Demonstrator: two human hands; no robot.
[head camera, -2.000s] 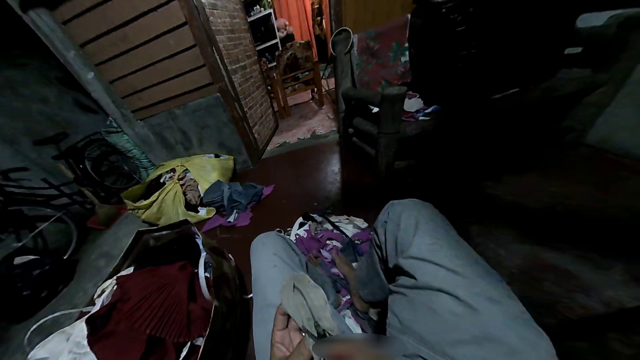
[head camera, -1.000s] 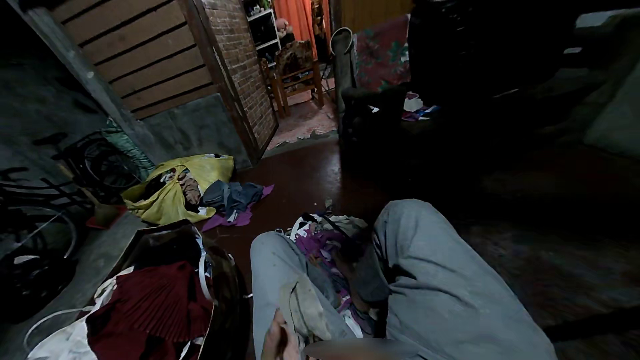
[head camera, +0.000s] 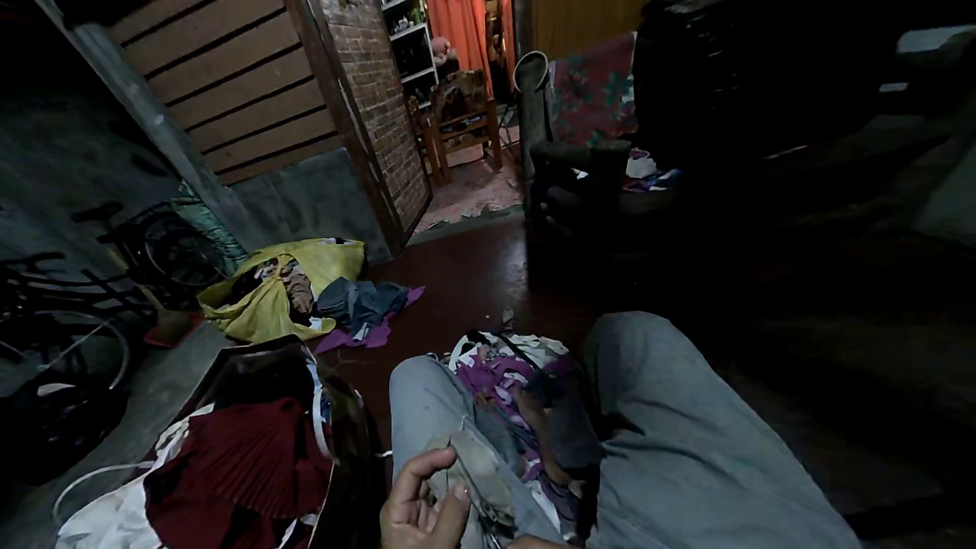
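Note:
My left hand (head camera: 427, 499) grips the edge of a grey-green piece of cloth (head camera: 480, 469) between thumb and fingers, over the left thigh of my grey trousers (head camera: 686, 450). Only a small part of my right hand (head camera: 534, 543) shows at the bottom edge, close to the cloth; its fingers and what they hold are hidden. A thin metal thing, too small to name, shows beside it. Between my legs lies a heap of purple, white and grey cloth scraps (head camera: 496, 381), with a bare foot (head camera: 541, 427) over it.
At the left stands an open bag (head camera: 343, 427) with dark red pleated cloth (head camera: 244, 465) and white cloth. Beyond it, a yellow sack (head camera: 305, 263) of clothes lies on the floor near bicycles (head camera: 99, 320). A wooden armchair (head camera: 579, 156) stands by the doorway; the right side is dark.
My left hand still holds the grey-green cloth, whose position and folds have shifted a little. Less of my right hand shows at the bottom edge than before.

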